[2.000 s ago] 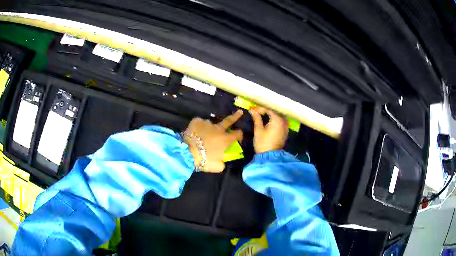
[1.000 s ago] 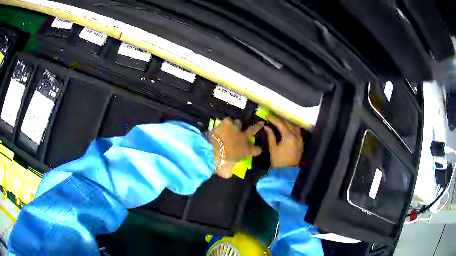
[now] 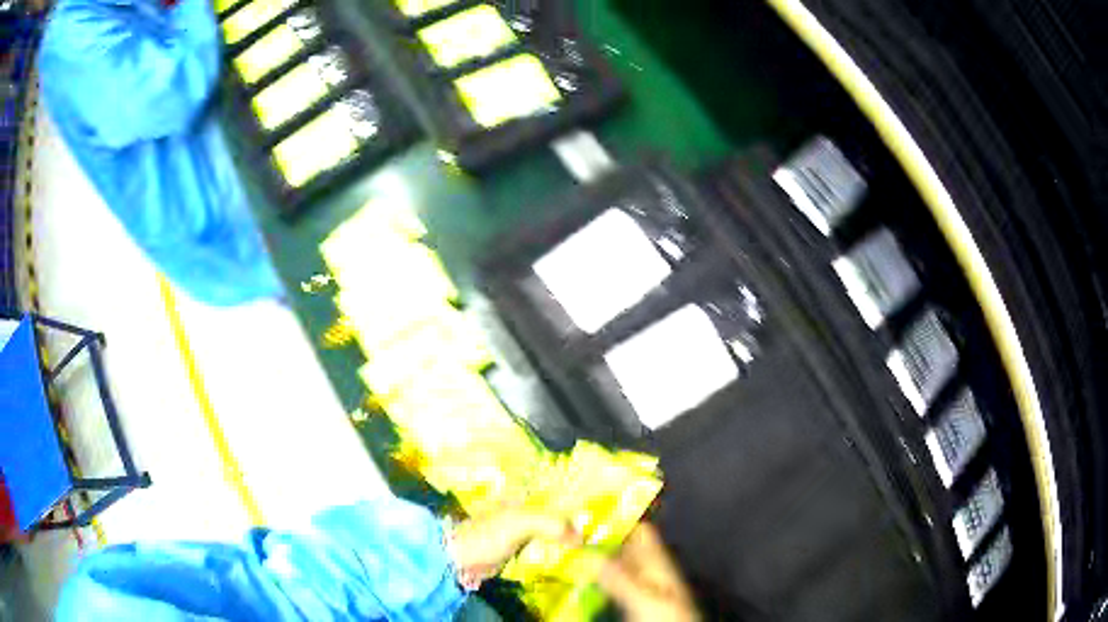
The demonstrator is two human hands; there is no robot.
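Note:
Flex parts with yellow-green film lie in an overlapping row along the bench, small gold tails on their left side. The row's near end, by my hands, looks bunched. My left hand is at this end, fingers over the yellow film; its grip is blurred. My right hand is blurred and cut off by the bottom edge, beside the same yellow parts. A greener piece shows between the hands. Right of the row, a black foam tray holds two opened phones with white-labelled batteries.
Two more trays with yellow-covered phones stand at the top. Another person's blue sleeve is at upper left. White-labelled units line the shelf's cream edge at right. A blue-topped stand is at far left.
The view has swung left along the bench. My hands have moved from under the shelf edge to the row of yellow flex parts. The fan and right-hand screen-up phones have left the picture.

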